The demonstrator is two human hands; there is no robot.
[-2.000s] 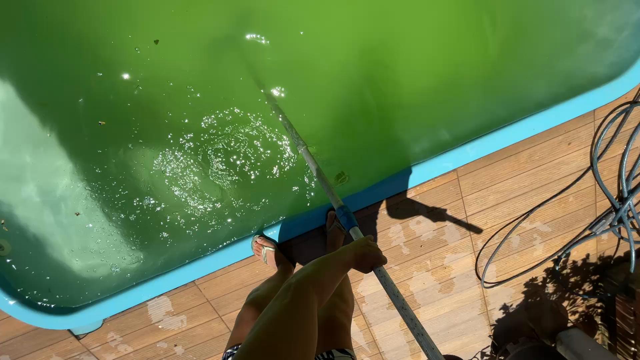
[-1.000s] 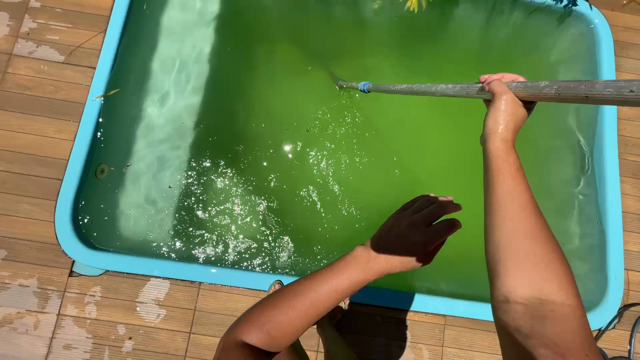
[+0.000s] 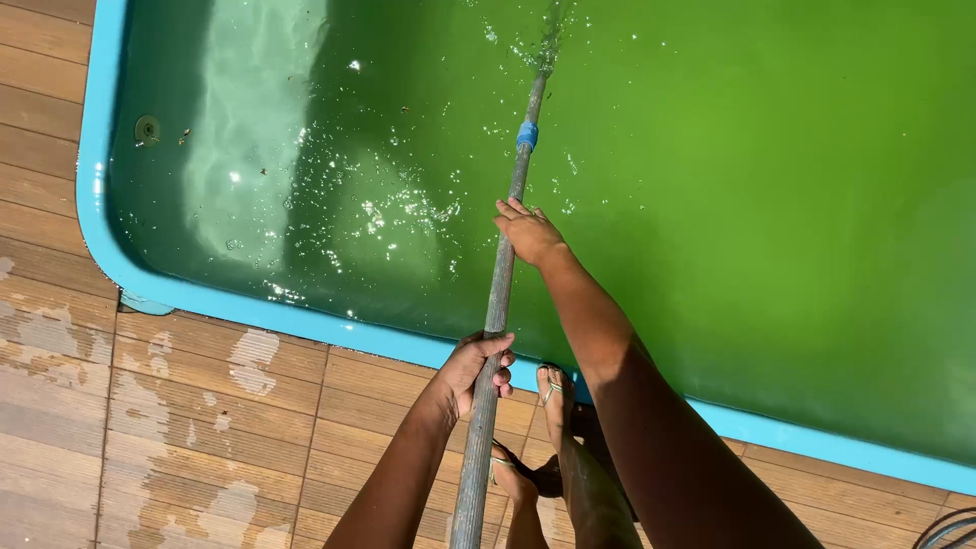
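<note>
A long grey telescopic pole [image 3: 499, 293] runs from the bottom of the view up into the green pool water [image 3: 762, 229], where its far end is hidden. A blue collar [image 3: 527, 136] sits on the pole above the water. My left hand [image 3: 482, 370] is wrapped around the pole over the pool's near rim. Farther along, my right hand [image 3: 528, 231] lies on the pole from the right, its fingers across the top; whether they close around it is hard to see.
The pool's light blue rim [image 3: 305, 316] crosses in front of my sandalled feet [image 3: 555, 393]. Wet patches mark the wood-look tiled deck [image 3: 221, 427]. A pale submerged step [image 3: 244, 137] and a round fitting [image 3: 147, 130] show at left. Part of a hose [image 3: 949, 528] lies at bottom right.
One second ago the pole lay sideways in my right hand and my left hand was off it. Now it points away from me, with both hands at it. The view has shifted.
</note>
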